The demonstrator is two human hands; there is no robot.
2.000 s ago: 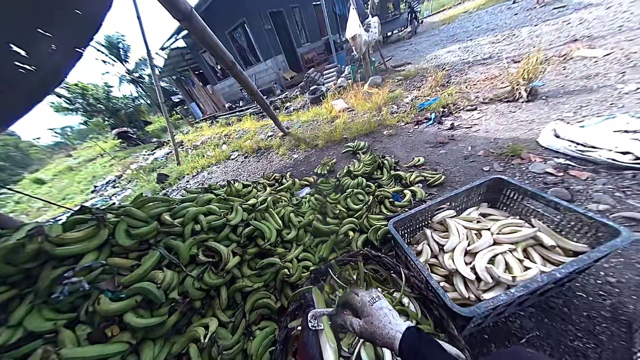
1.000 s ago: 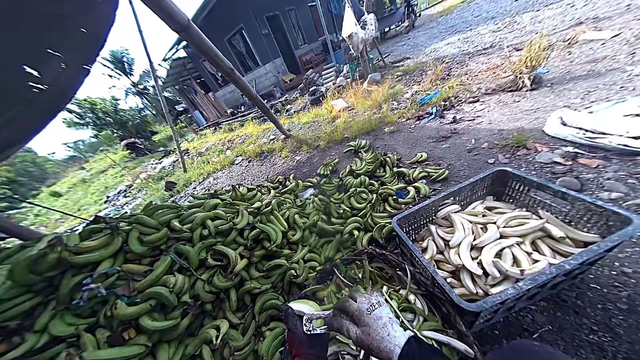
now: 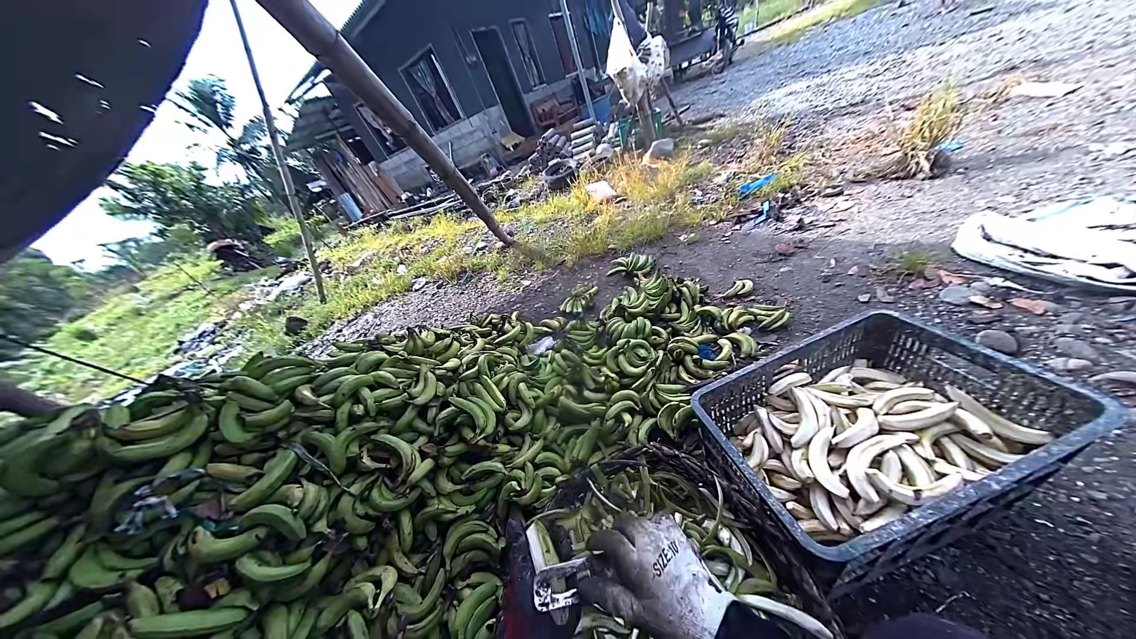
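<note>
My right hand point(image 3: 652, 572), in a white and grey glove, grips a metal peeler point(image 3: 561, 584) at the bottom centre. The peeler lies against a partly peeled green banana point(image 3: 541, 543). A dark and reddish shape, seemingly my left hand point(image 3: 531, 590), is beside and below this banana; its fingers cannot be made out. Green bananas point(image 3: 355, 444) form a large heap to the left and ahead. Peeled bananas point(image 3: 861, 444) lie in a black plastic crate point(image 3: 985, 351) at the right. Green peels point(image 3: 701, 524) lie in a dark woven container between my right hand and the crate.
A slanted pole point(image 3: 390, 111) and a thinner one point(image 3: 280, 160) stand beyond the heap. White sacking point(image 3: 1056, 244) lies on stony ground at the right. A dark house point(image 3: 453, 80) is in the background, and a dark round-edged cover point(image 3: 80, 98) overhangs the upper left.
The banana by the peeler shows a pale peeled strip, clearer than one second ago. My right hand stays beside it, its back turned more upward than two seconds ago.
</note>
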